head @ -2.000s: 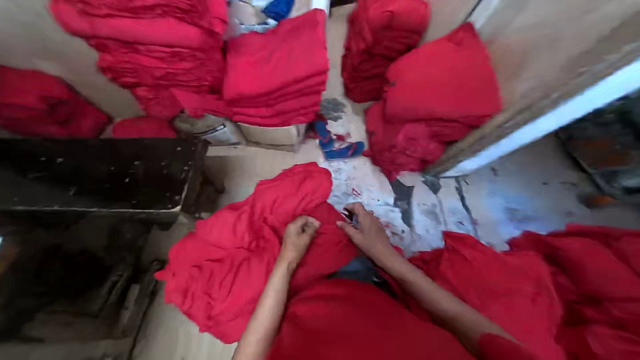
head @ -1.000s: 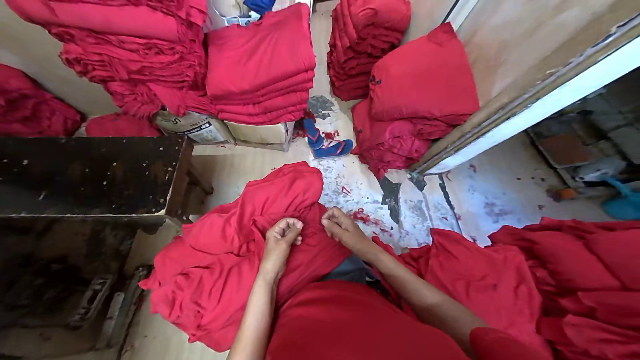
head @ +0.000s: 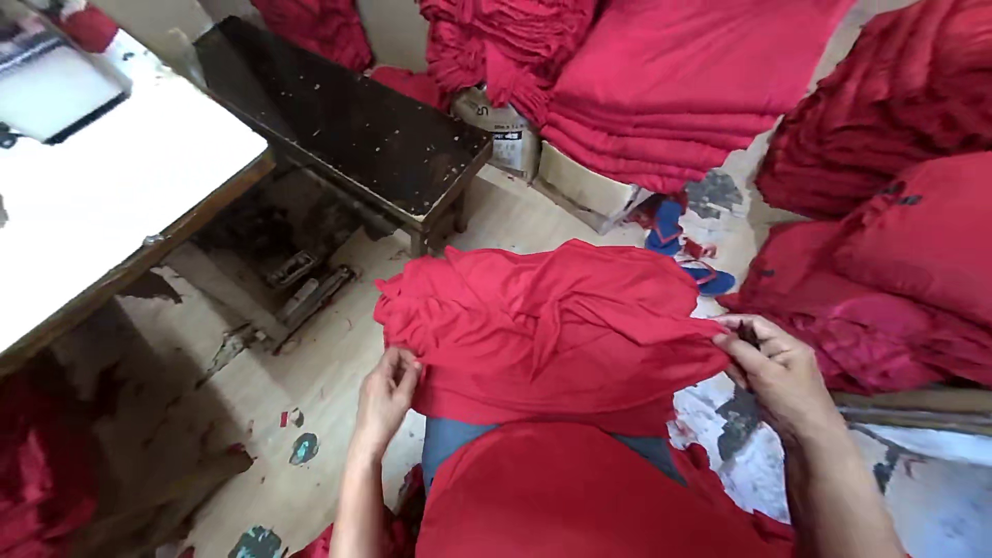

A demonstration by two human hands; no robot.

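A bunched red garment point(head: 542, 333) lies across my lap, its fabric spread between both hands. My left hand point(head: 391, 387) pinches its near left edge between thumb and fingers. At the right end, my right hand point(head: 763, 360) grips a gathered corner of the same cloth; a small dark thing shows among its fingers, too unclear to name. The cloth folds cover most of my legs, and the lower part of the garment merges with the red shirt I wear.
A dark wooden bench point(head: 349, 132) and a white-topped table point(head: 116, 194) stand at the left. Folded red garments point(head: 682, 93) rise behind, beside a cardboard box point(head: 581, 186). More red stacks point(head: 922, 232) are at the right. Blue flip-flops point(head: 707, 279) and scraps lie on the floor.
My hands, close together in the earlier frames, are now wide apart with the cloth stretched between them. The view has turned to the left, bringing in the white-topped table.
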